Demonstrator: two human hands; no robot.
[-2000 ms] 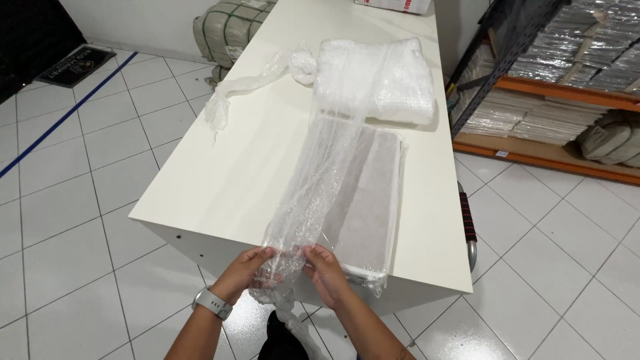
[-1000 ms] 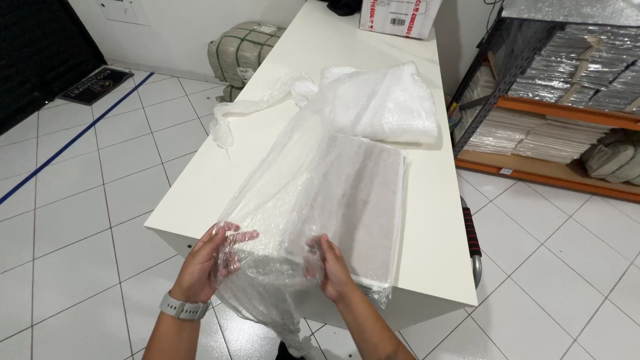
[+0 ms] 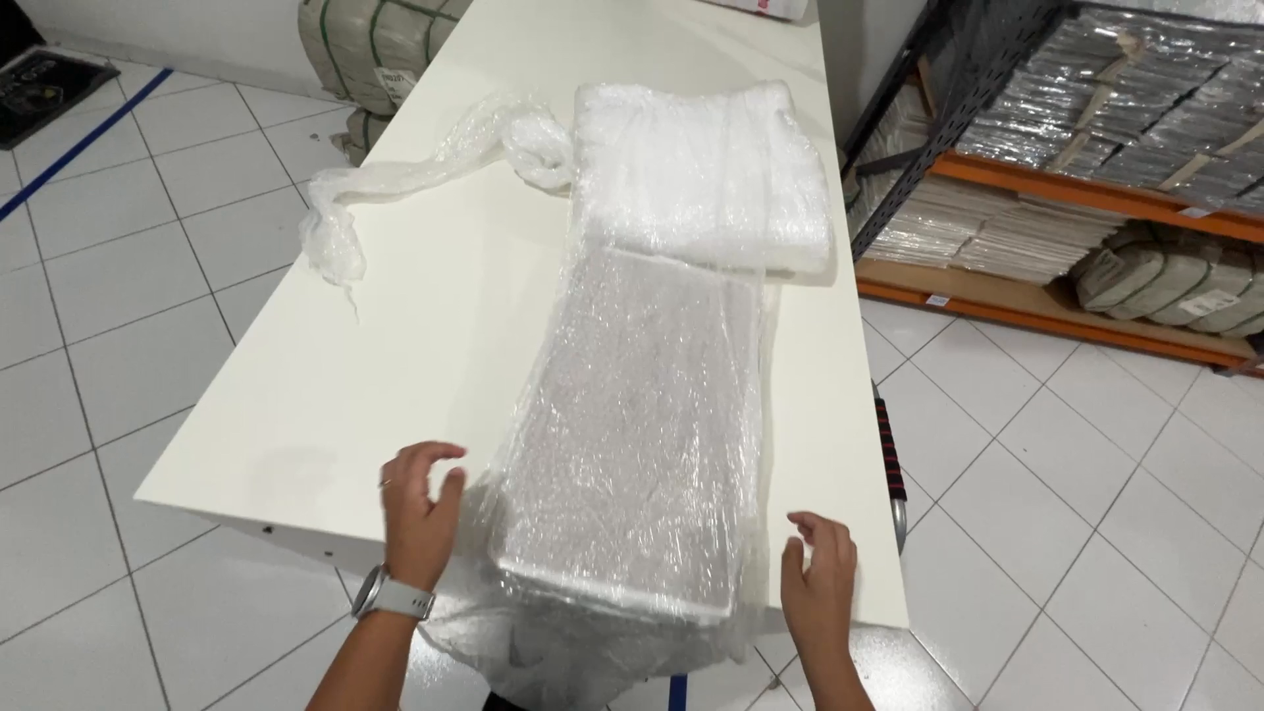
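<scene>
A flat grey rectangular package lies lengthwise on the white table, covered by clear plastic wrap whose near end hangs over the table's front edge. At the far end of the package rests a thick folded bundle of white translucent plastic film, and a twisted strip of film trails from it to the left. My left hand, with a watch on the wrist, is just left of the package's near end, fingers apart and holding nothing. To the right of the package, my right hand is also apart from it, fingers curved and empty.
Strapped bales stand on the floor beyond the table's left side. On the right, a metal rack with orange beams holds plastic-wrapped stacks and another bale. A padded handle sticks out at the table's right side.
Both hands have let go of the plastic wrap and moved apart. The wrap, earlier slanting to the left of the package, now lies over it.
</scene>
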